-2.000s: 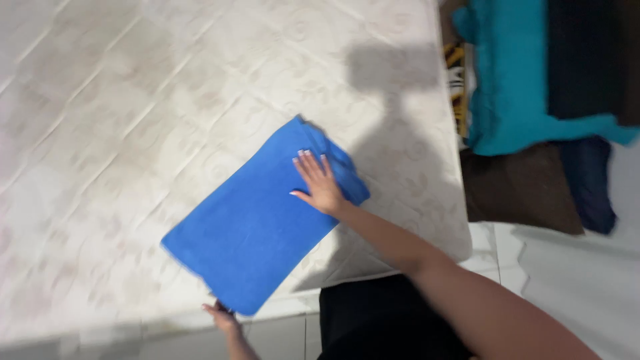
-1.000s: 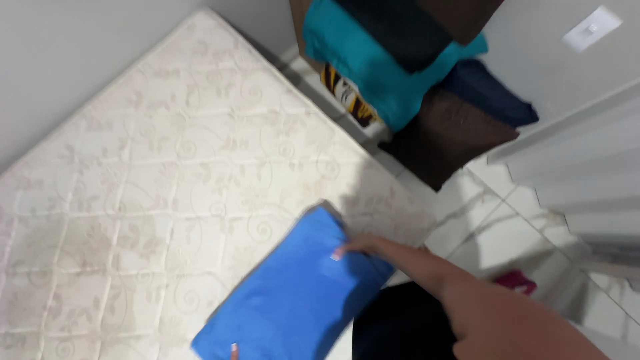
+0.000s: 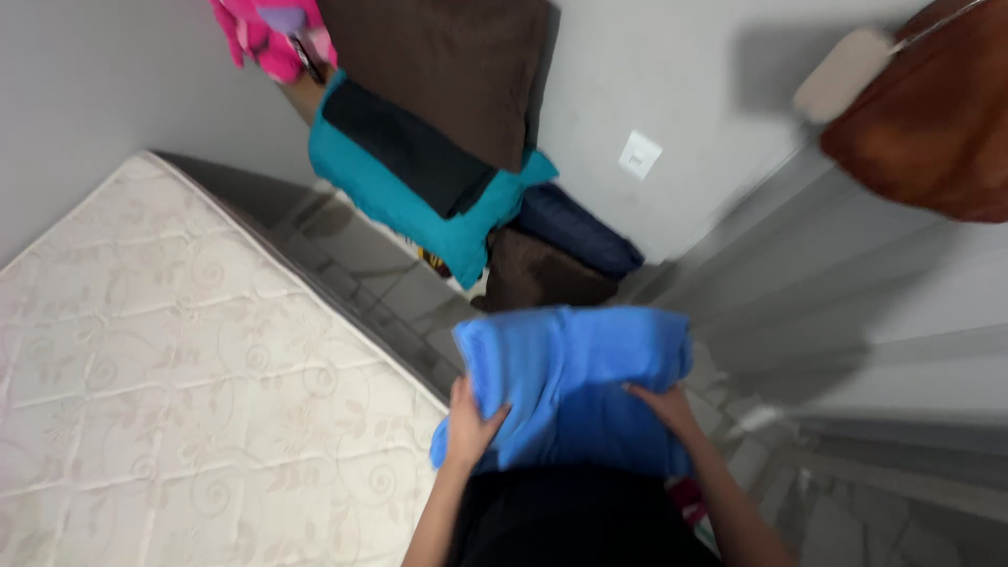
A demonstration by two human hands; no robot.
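Note:
A folded blue cloth [image 3: 583, 378] is held up in front of my body, off the mattress, with its layers bunched and sagging a little. My left hand [image 3: 472, 421] grips its left edge, the thumb lying over the top of the fabric. On the right side my right hand [image 3: 665, 405] holds the cloth, thumb on top and the other fingers hidden beneath it. The bare quilted mattress [image 3: 236, 378] with a pale floral pattern lies to the left of the cloth.
Beyond the cloth are a teal pillow [image 3: 394, 197], a black folded cloth [image 3: 409, 146], brown cushions [image 3: 543, 272] and a navy folded item [image 3: 579, 228]. A pink plush toy [image 3: 276, 35] stands at upper left. A brown bag [image 3: 929, 118] hangs at upper right, near a wall switch [image 3: 639, 155].
The blue cloth, flat on the mattress two seconds ago, is now lifted off it and held in both hands before my body. The view has swung toward the wall.

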